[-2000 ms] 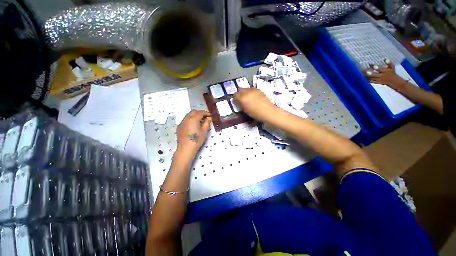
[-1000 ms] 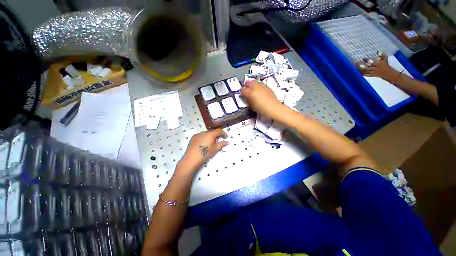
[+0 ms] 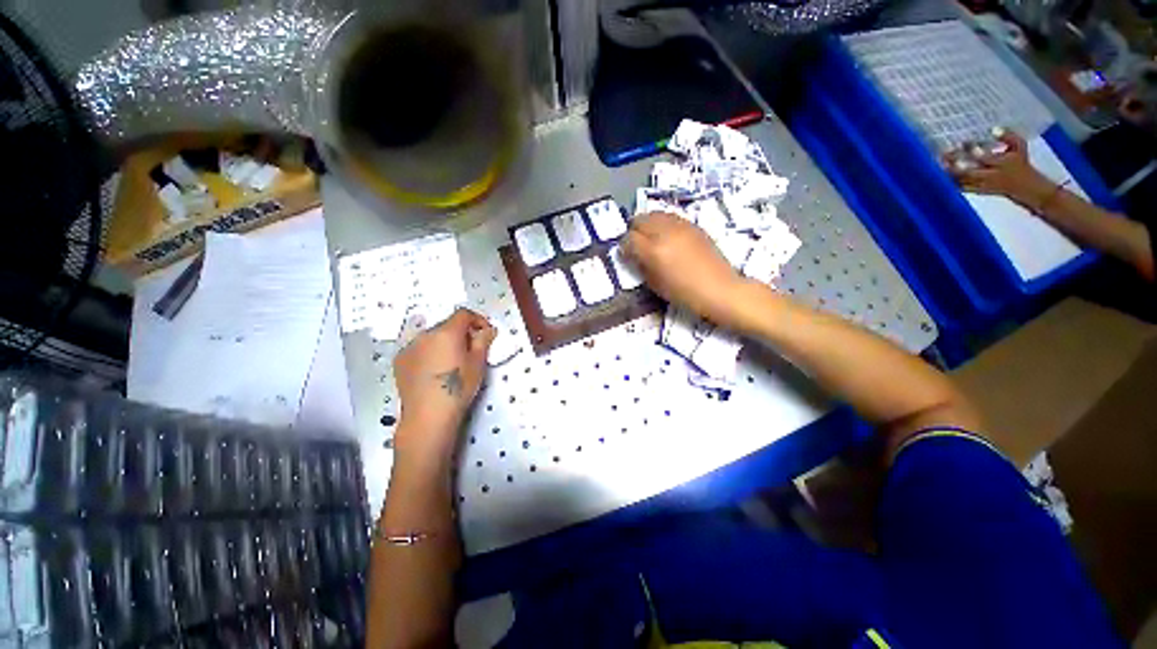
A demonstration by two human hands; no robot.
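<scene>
The dark brown fixture (image 3: pixel 539 327) lies on the perforated table (image 3: pixel 558 431) with white plastic parts (image 3: pixel 556 292) in its two rows of pockets. My right hand (image 3: pixel 679 264) is over the fixture's right end, fingertips at the front-row right pocket; whether it grips the part there is hidden. My left hand (image 3: pixel 442 365) is left of the fixture, its fingers curled near a white part (image 3: pixel 504 344) on the table; I cannot tell if it touches it. A heap of white parts (image 3: pixel 723 178) lies right of the fixture.
White sample parts on paper (image 3: pixel 404 285) lie left of the fixture. A duct mouth (image 3: pixel 425 108) and a yellow-brown box (image 3: pixel 216 216) stand behind. Stacked clear trays (image 3: pixel 190 533) rise at left. A dark pad (image 3: pixel 660 95) lies behind the heap. Another person's hand (image 3: pixel 1002 171) is over blue crates (image 3: pixel 888 190).
My left hand has moved left, away from the fixture's front edge. My right hand stays at the fixture's right end. The camera view has shifted slightly.
</scene>
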